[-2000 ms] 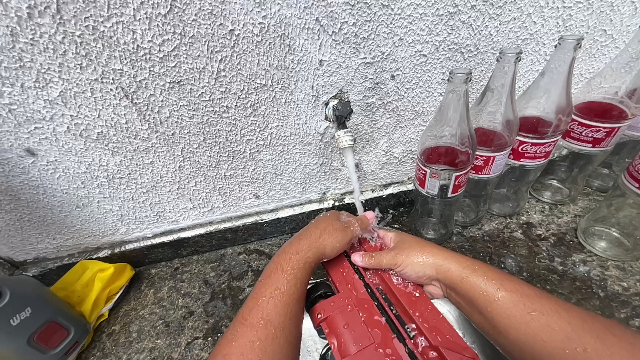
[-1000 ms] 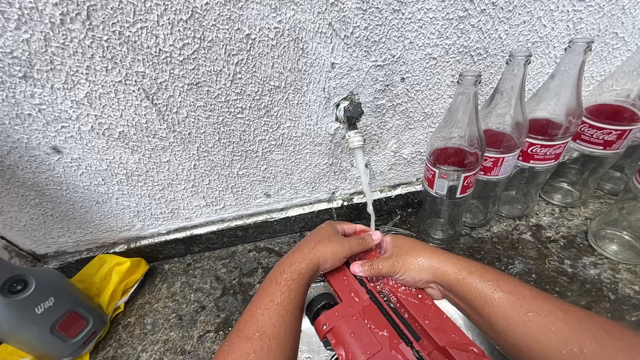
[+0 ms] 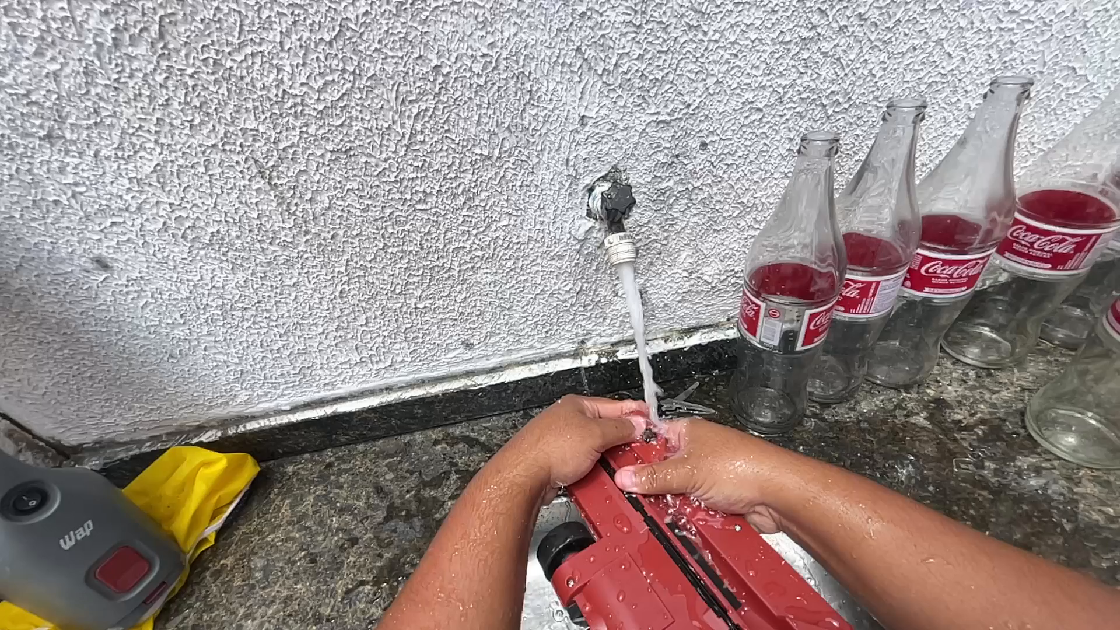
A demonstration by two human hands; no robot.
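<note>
A wet red plastic cleaner head point(image 3: 630, 569) with a black wheel and a dark slot lies tilted over a metal sink basin point(image 3: 540, 525). My left hand point(image 3: 577, 442) grips its far end from the left, while my right hand point(image 3: 713, 464) holds the same end from the right, thumb on top. From the wall tap point(image 3: 617, 219), a stream of water point(image 3: 640, 341) falls onto that end between my fingers. The part of the cleaner head under my hands is hidden.
Several glass bottles point(image 3: 787, 297) with red labels stand on the granite counter point(image 3: 350, 516) at the right, by the textured wall point(image 3: 350, 175). A grey Wap appliance body point(image 3: 79, 542) rests at the left on a yellow plastic bag point(image 3: 197, 481).
Both hands stay on the far end of the red head under the running water, with only small shifts of the fingers.
</note>
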